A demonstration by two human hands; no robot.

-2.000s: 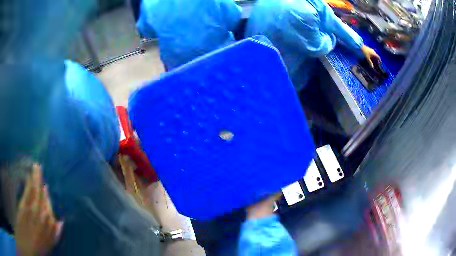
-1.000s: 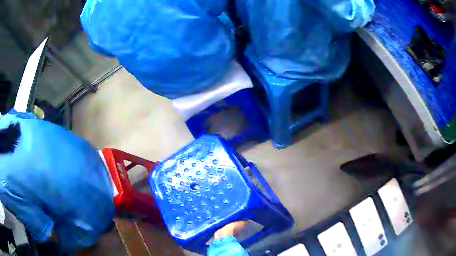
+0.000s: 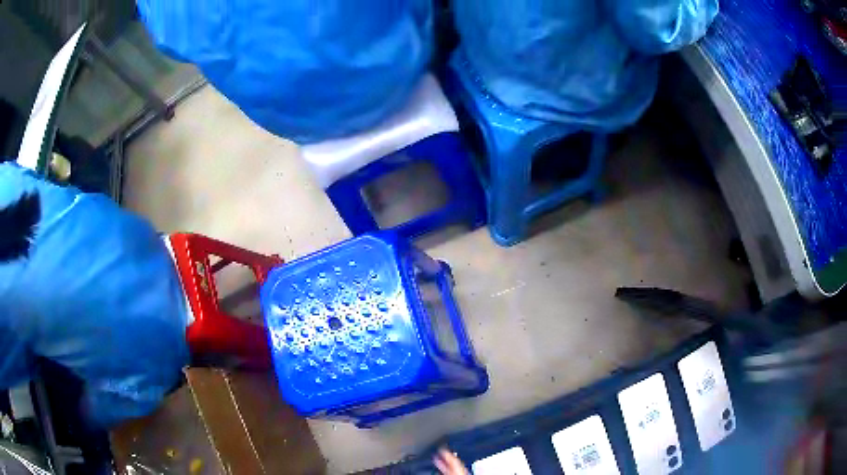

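A blue plastic stool [image 3: 339,320] with a dotted seat and a centre hole stands upright on the floor. A long black tray [image 3: 548,410] crosses the lower right. Several pale phones [image 3: 650,422] lie in its slots, backs up, with dark camera circles visible on some. Only the fingertips of one hand, apparently my left hand [image 3: 450,462], show at the bottom edge beside the tray, apart from the stool; their hold is unclear. I cannot make out my right hand.
Two seated workers in blue smocks [image 3: 306,70] are above, one on a light-blue stool [image 3: 511,167]. Another worker [image 3: 93,278] sits left by a red stool [image 3: 200,288]. A blue-topped bench [image 3: 757,121] is right. Brown cardboard [image 3: 223,417] lies lower left. Blurred blue fabric shows lower right.
The stool, earlier held up close to the camera, now stands on the floor. The hand has let go and moved down to the bottom edge. More of the phone tray shows.
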